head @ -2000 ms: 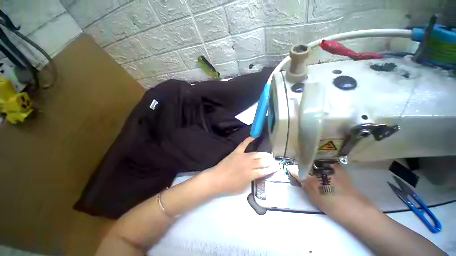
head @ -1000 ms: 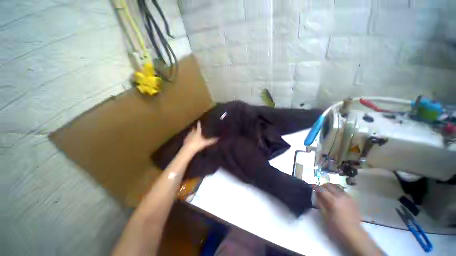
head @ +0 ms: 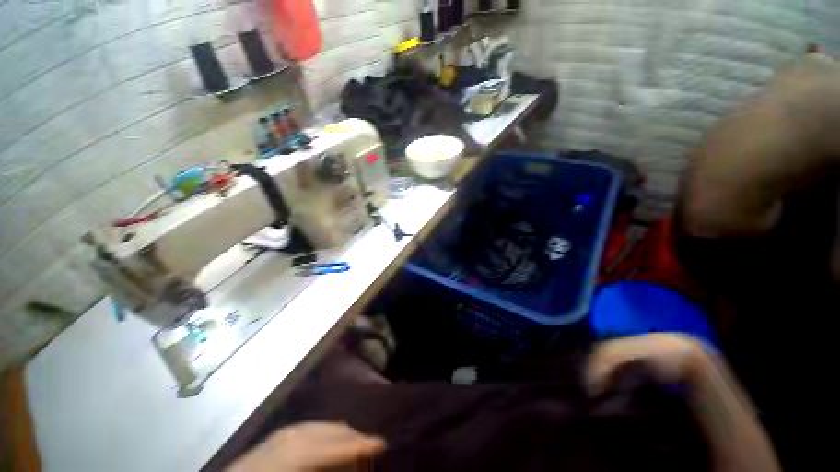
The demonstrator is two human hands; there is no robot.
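Observation:
The dark plum-brown garment (head: 479, 415) is stretched across the bottom of the view, off the table, blurred and partly cut off. My right hand (head: 649, 359) is closed on its right part, beside the blue basket. My left hand (head: 309, 447) is at the bottom edge by the garment's left part, cut off and blurred; whether it grips the cloth cannot be told. The white sewing machine (head: 221, 217) stands on the table to the left, with no cloth seen under its needle.
Blue snips (head: 322, 268) lie on the white table (head: 110, 406). A white bowl (head: 434, 155) stands beyond the machine. A large blue basket (head: 594, 267) with dark cloth stands right of the table. A round blue object (head: 649, 312) is beside it. A blurred bare limb (head: 774, 152) shows at upper right.
The view has swung right, away from the cardboard. The garment has left the table and is now at the bottom of the view. My right hand has moved from beside the needle onto the garment.

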